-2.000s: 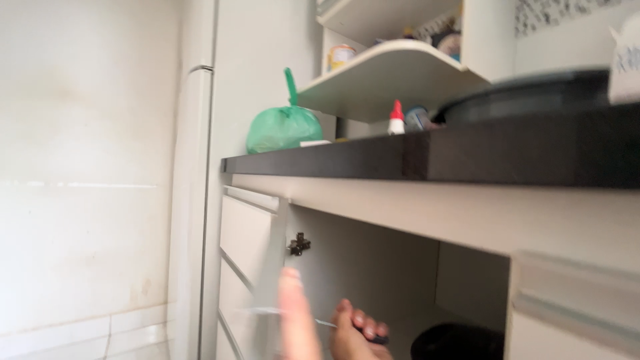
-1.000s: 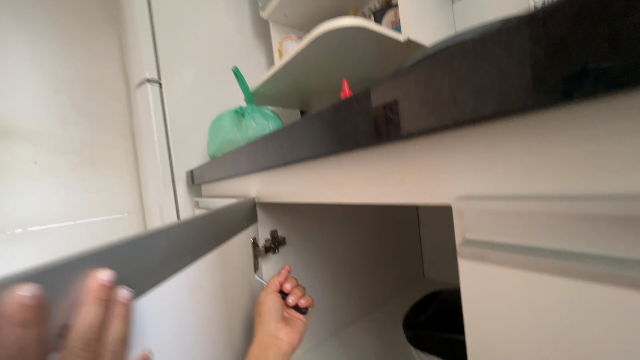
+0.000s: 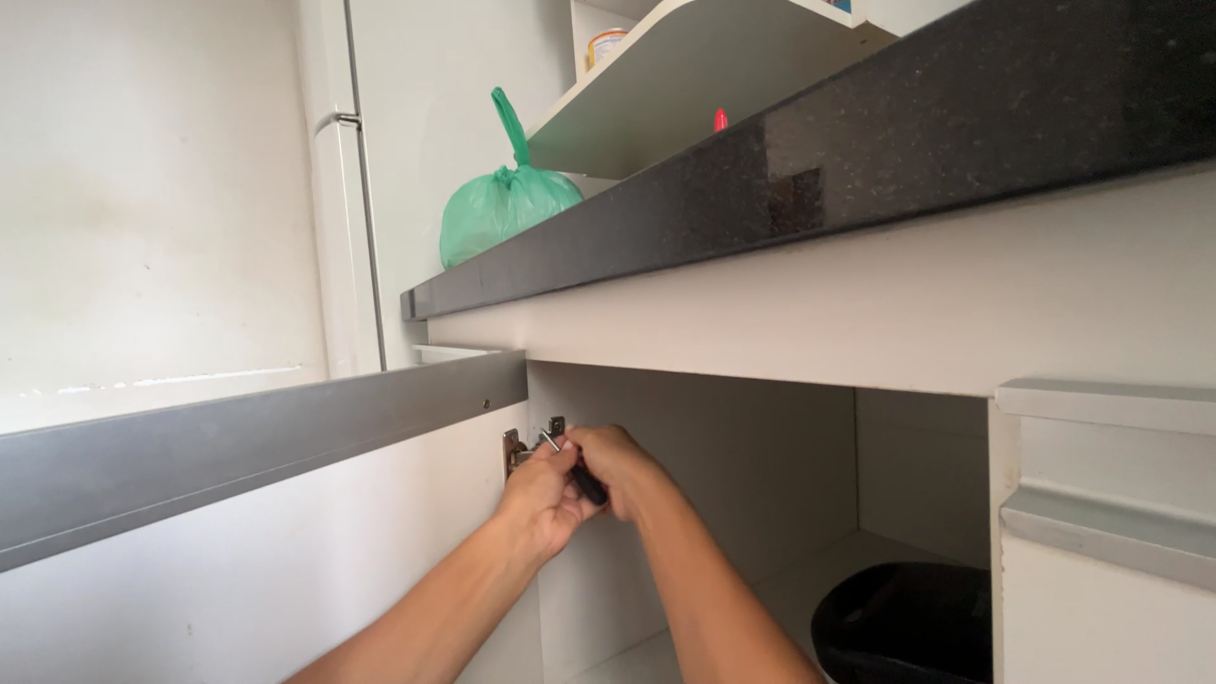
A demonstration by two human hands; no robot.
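Note:
A screwdriver (image 3: 588,484) with a black handle and a thin metal shaft lies between my two hands, its tip up and to the left near a metal cabinet hinge (image 3: 514,450). My left hand (image 3: 543,499) has its fingers at the shaft and handle; how firmly it grips is hidden. Curled beside it, my right hand (image 3: 610,464) touches the upper part of the tool, and which fingers hold it cannot be told. The hinge joins the open white cabinet door (image 3: 285,541) to the inner side wall of the cabinet.
A grey metal strip (image 3: 266,437) edges the door top. Above runs a dark stone countertop (image 3: 665,228) bearing a tied green plastic bag (image 3: 508,214). A black container (image 3: 902,622) stands low inside the cabinet. At right is a white front with metal handles (image 3: 1102,532).
My left hand has moved from the door to the hinge, beside my right hand. The door, seen edge-on by the hinge, was in view one second ago too.

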